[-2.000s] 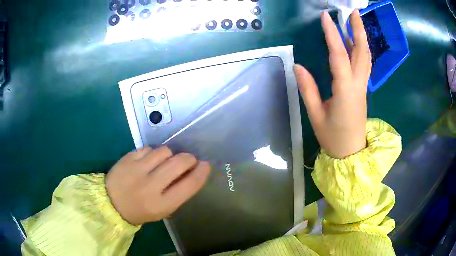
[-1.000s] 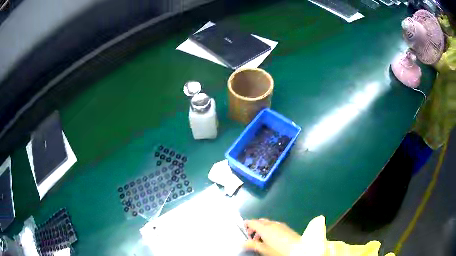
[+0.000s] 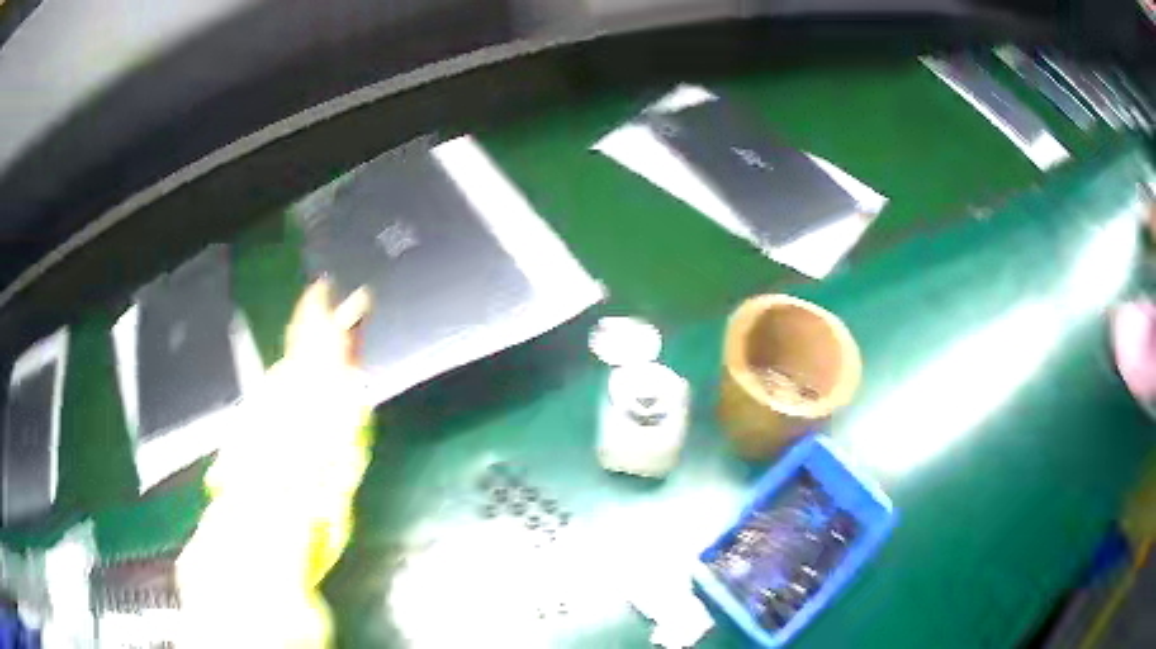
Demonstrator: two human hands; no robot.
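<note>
A grey tablet (image 3: 425,273) lies back up on a white foam sheet (image 3: 513,209), over the green belt at upper left. A dark shadow shows under its near edge. My left hand (image 3: 327,327), blurred, is at the tablet's near left edge and appears to grip it, fingers over the edge; the thumb's hold is unclear. The yellow sleeve (image 3: 285,507) is overexposed. My right hand is not in view.
Other tablets on white sheets lie left (image 3: 184,342) and right (image 3: 761,165). A white bottle with open lid (image 3: 643,425), brown cylinder (image 3: 754,412), blue parts bin (image 3: 868,501), black rings (image 3: 520,494) and white wipe (image 3: 672,615) are on the bench.
The tablet and its white sheet are now over the belt, with my left hand at the edge. My right hand has left the picture. The view has shifted, and the bottle and bin appear lower.
</note>
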